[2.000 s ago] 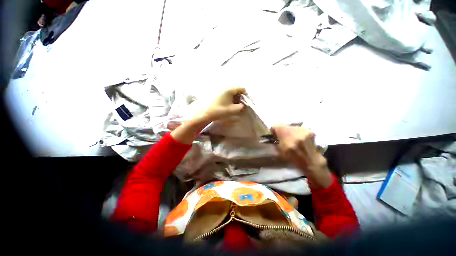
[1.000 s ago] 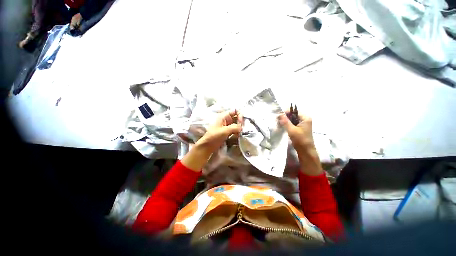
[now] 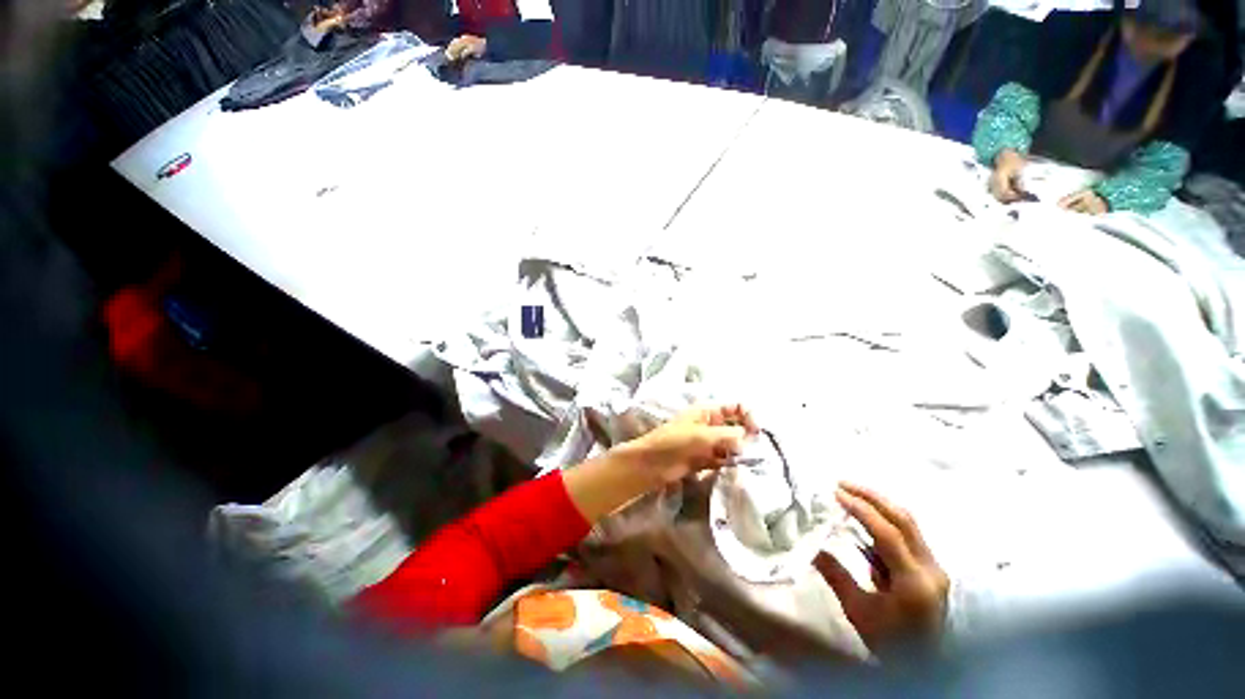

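Observation:
A pale jacket lies bunched at the table's near edge, a dark neck label showing at its left. My left hand pinches the rim of a cuff, which stands open as a ring. My right hand is at the cuff's right side with fingers spread. A small dark tool, probably the thread snips, shows in the right palm, partly hidden by the fingers.
The white table bears loose threads. Another pale garment lies at right, where a person in green sleeves works. Dark clothing and clear plastic lie far left. Pale cloth hangs below the edge.
The view has swung up and turned, showing more of the room. The cuff piece, spread flat between both hands a second ago, now forms an open ring. My right hand's fingers have opened.

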